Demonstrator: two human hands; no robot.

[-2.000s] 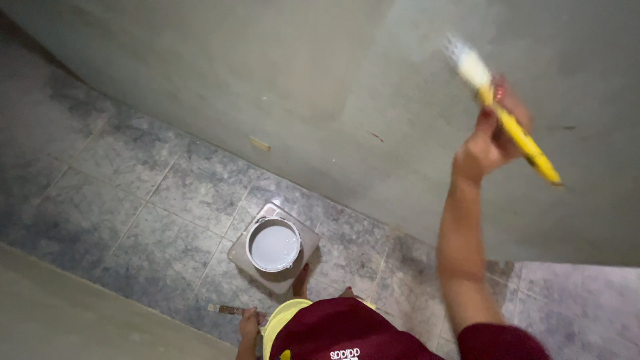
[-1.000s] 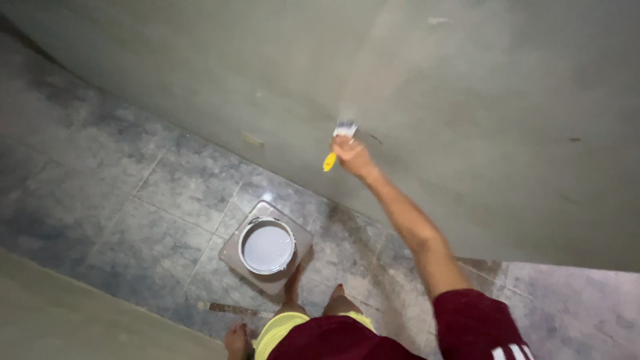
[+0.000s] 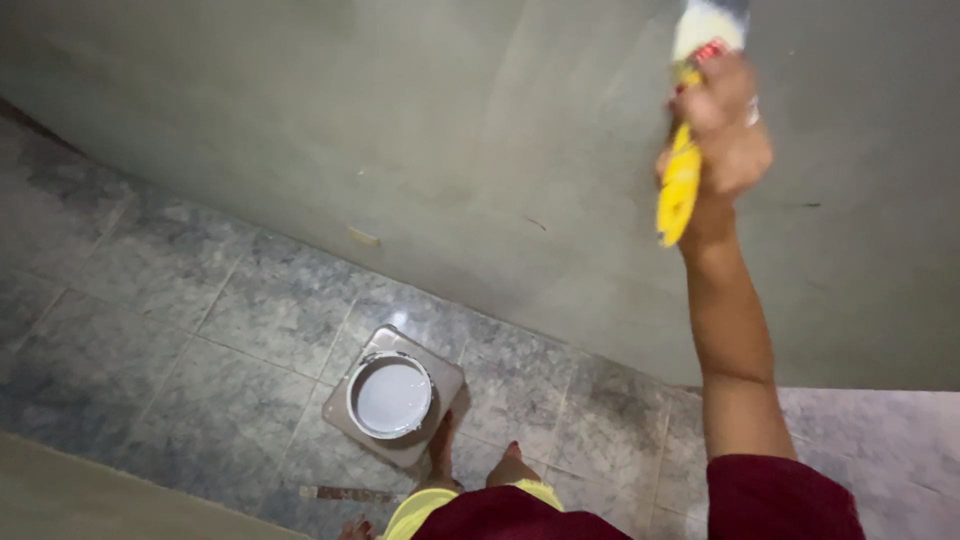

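My right hand (image 3: pixel 716 127) grips a paintbrush with a yellow handle (image 3: pixel 679 187) and pale bristles (image 3: pixel 709 30), held against or close to the grey-green wall (image 3: pixel 450 112) at the upper right. The bristle tips are blurred at the top edge. Below, a round bucket (image 3: pixel 390 395) of pale grey paint stands on a square, light-coloured stool or stand (image 3: pixel 401 454), with paint smears on its rim. At the bottom edge, only fingertips of what appears to be my left hand (image 3: pixel 356 529) show, below a brown-and-white strip (image 3: pixel 349 493); what it holds is hidden.
Grey mottled tiles (image 3: pixel 247 352) cover the floor between the painted wall and another wall surface (image 3: pixel 97 495) at lower left. My bare feet (image 3: pixel 442 450) are close beside the stand. A small pale patch (image 3: pixel 364 237) and dark marks (image 3: pixel 536 223) show on the wall.
My right hand has moved up and to the right along the wall from its place one second ago, still gripping the brush. The bucket remains on the stand.
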